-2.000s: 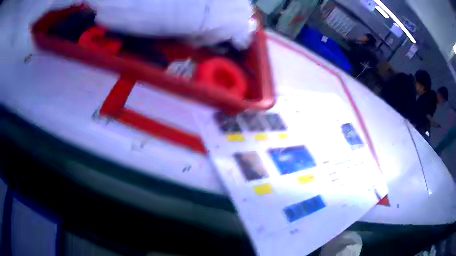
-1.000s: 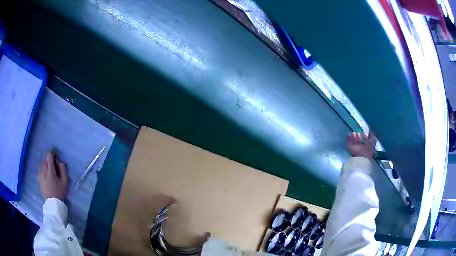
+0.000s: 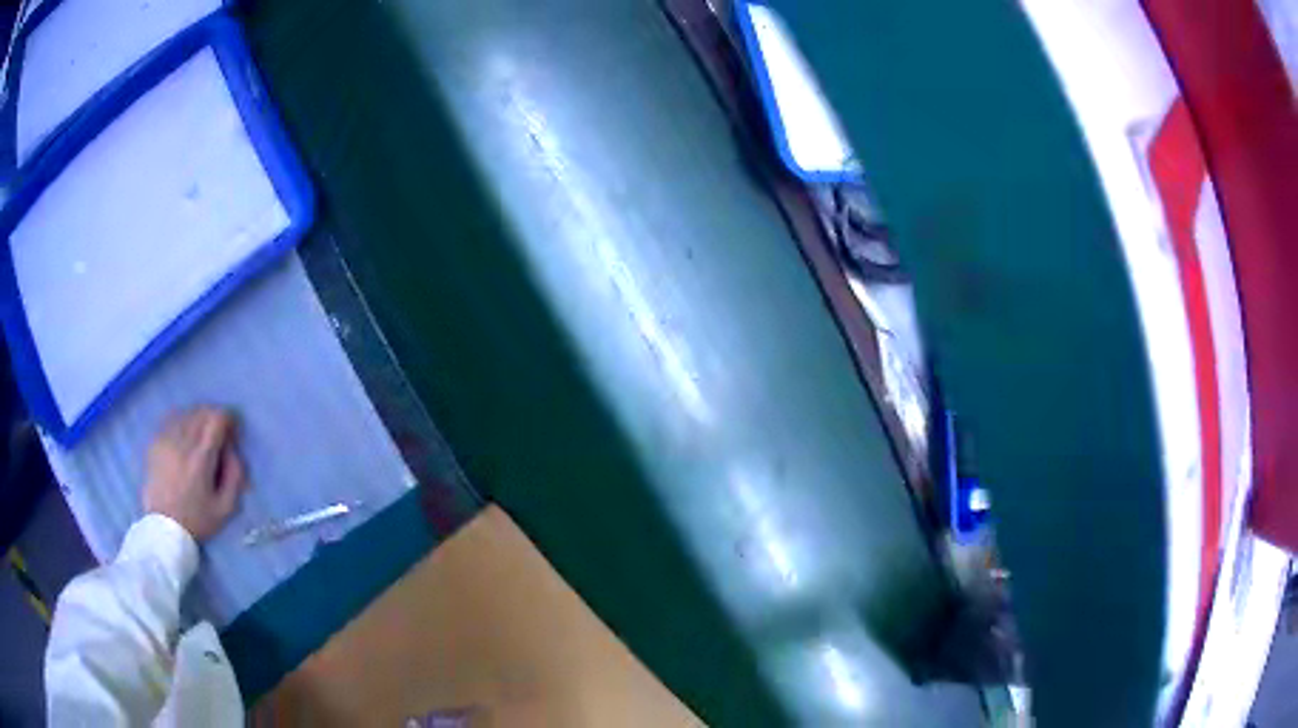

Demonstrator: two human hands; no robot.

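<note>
My left hand, bare with a white sleeve, rests on a pale sheet at the left. Its fingers are loosely curled, with a gap at the thumb, and nothing shows in it. A slim silver-white pen or tool lies on the sheet just right of the hand, not touching it. A brown board is at the bottom, cut off by the picture's edge. A small part of something shiny shows at its lower edge. My right hand is not in view.
Blue-rimmed trays with white lining, the nearer one, stand beyond my left hand. A green conveyor belt runs diagonally through the middle. A green shelf edge and a red tray are at the right. A dark blur is low right.
The view has turned left. The trays and pale sheet show more fully, while the black round parts and my right hand have left the picture. My left hand stays on the sheet.
</note>
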